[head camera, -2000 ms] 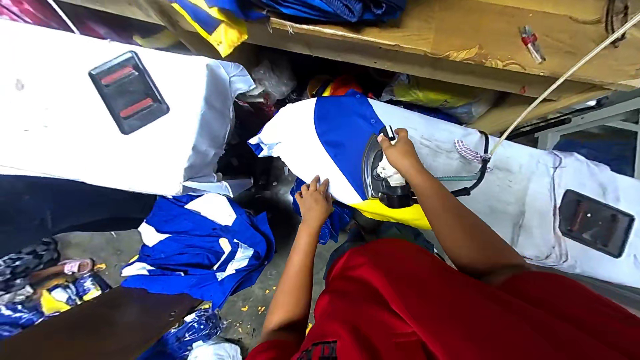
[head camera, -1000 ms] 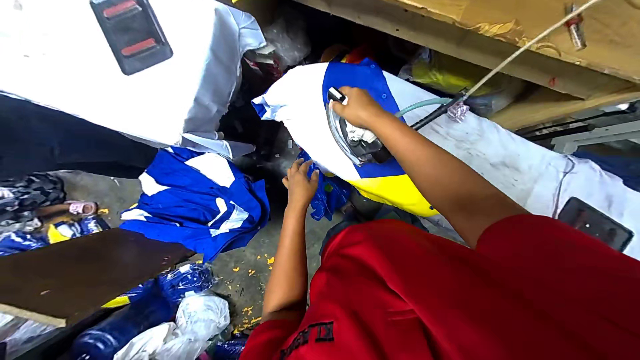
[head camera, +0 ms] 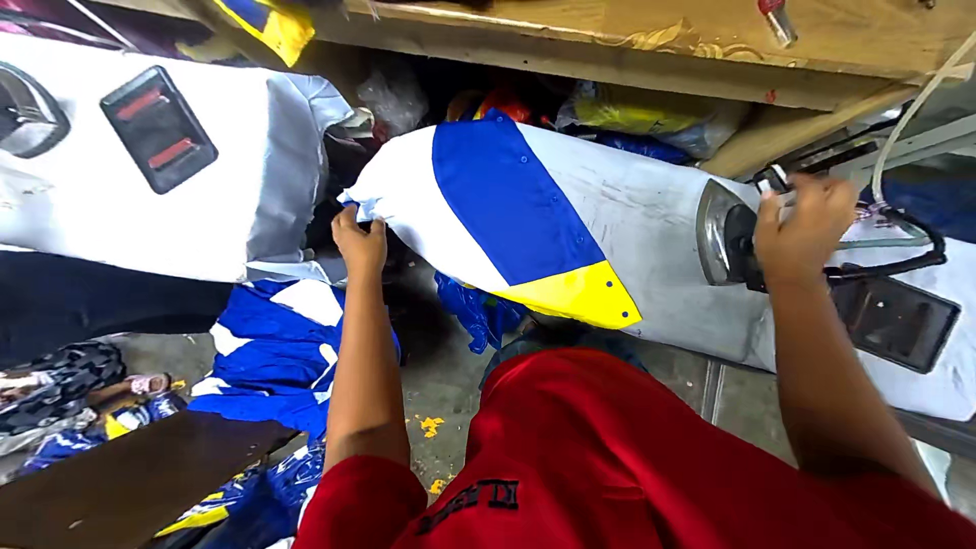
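A blue, white and yellow garment [head camera: 511,206] with small snaps or buttons lies over the narrow end of a padded ironing board [head camera: 656,221]. My left hand [head camera: 360,238] pinches the white edge of the garment at the board's tip. At the right, my right hand [head camera: 807,221] is closed around the handle of an electric iron [head camera: 720,232], off the garment and on the board's cover, its cord and hose trailing right. A black iron rest [head camera: 896,320] lies on the board just beyond the iron.
Another white-covered board [head camera: 221,221] stands at the left, with an iron rest [head camera: 158,130] and a second iron [head camera: 30,110]. Blue and white garments [head camera: 282,351] hang below it near a brown board [head camera: 130,480]. A wooden table [head camera: 579,38] runs along the back, bagged cloth beneath.
The iron in my right hand has moved right, off the garment and toward the iron rest. My left hand has moved from beside the board to the garment's edge at its tip.
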